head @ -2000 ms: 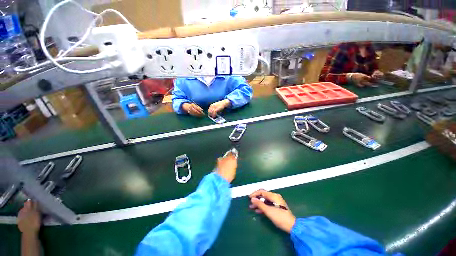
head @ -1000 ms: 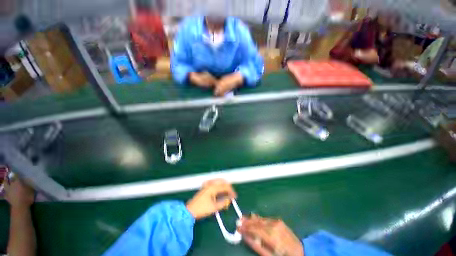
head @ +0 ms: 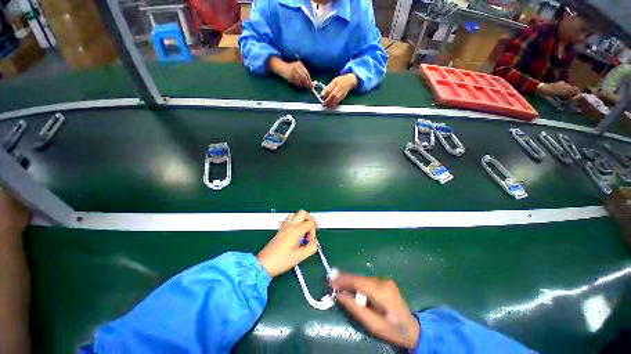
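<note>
A white loop-shaped unit [head: 306, 287] is held just above the green work surface in front of me. My left hand [head: 290, 243] grips its far end, where a bit of blue shows under the fingers. My right hand [head: 377, 308] is at the near end of the loop, its fingertips at the ring's right side, with small white covers on the fingertips. The right hand is blurred. I cannot tell if it holds a tool.
A white rail [head: 415, 220] runs between me and the green belt [head: 332, 180]. Several loop units lie on the belt. A red compartment tray [head: 477, 91] is on the far side. A person in blue works opposite; another in plaid sits far right. A grey post [head: 34, 183] stands left.
My left hand has brought a unit back from the belt to the near surface, and my right hand has come to its near end. The view has tilted down.
</note>
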